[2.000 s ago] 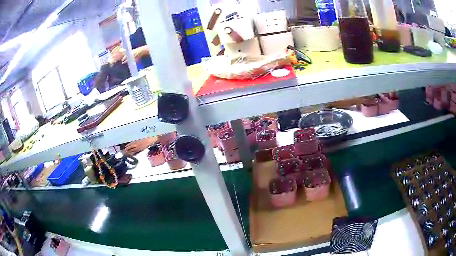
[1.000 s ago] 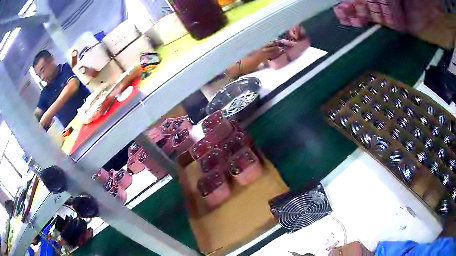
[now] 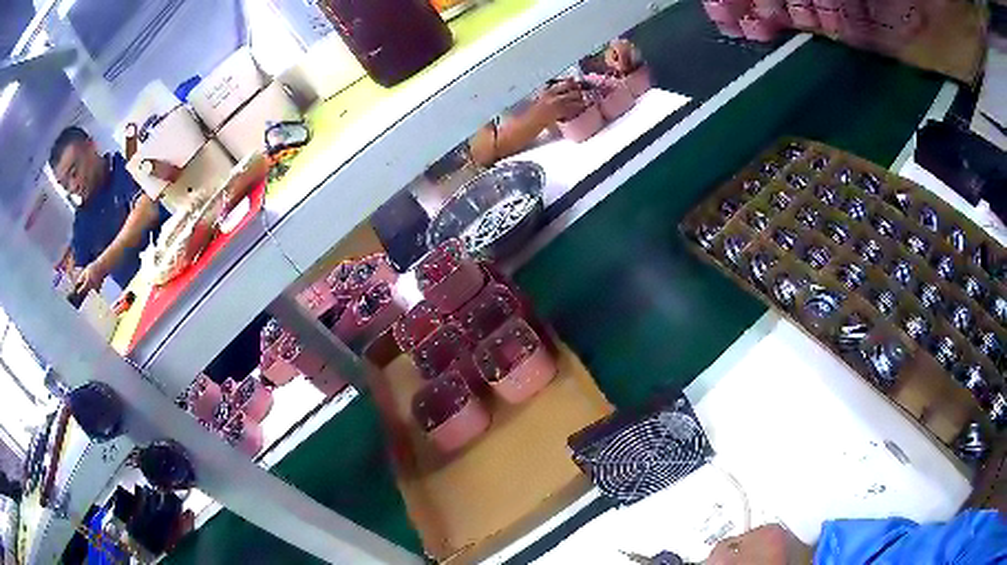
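My right hand (image 3: 762, 545) shows only in part at the bottom edge, with a blue sleeve to its right. Its fingers are cut off, so I cannot tell whether it holds anything. A small dark object (image 3: 667, 558) is partly visible left of it, too cut off to identify. My left hand is out of the picture. A brown divided carton tray (image 3: 897, 388) holds many silver round drivers at the right. A shallow brown box (image 3: 508, 469) holds several pink housings (image 3: 519, 368). A black fan (image 3: 646, 447) stands at the white bench's back edge.
A green conveyor belt (image 3: 629, 281) runs diagonally behind the bench. A grey metal shelf frame (image 3: 210, 464) crosses the left. A round metal bowl (image 3: 488, 210) and more pink housings lie beyond. Another person's hands work on housings there; another person is at far left.
The view has swung right and down, bringing the carton tray and white bench further in. My right hand and blue sleeve now show at the bottom edge. Another person's hands appear beyond the belt.
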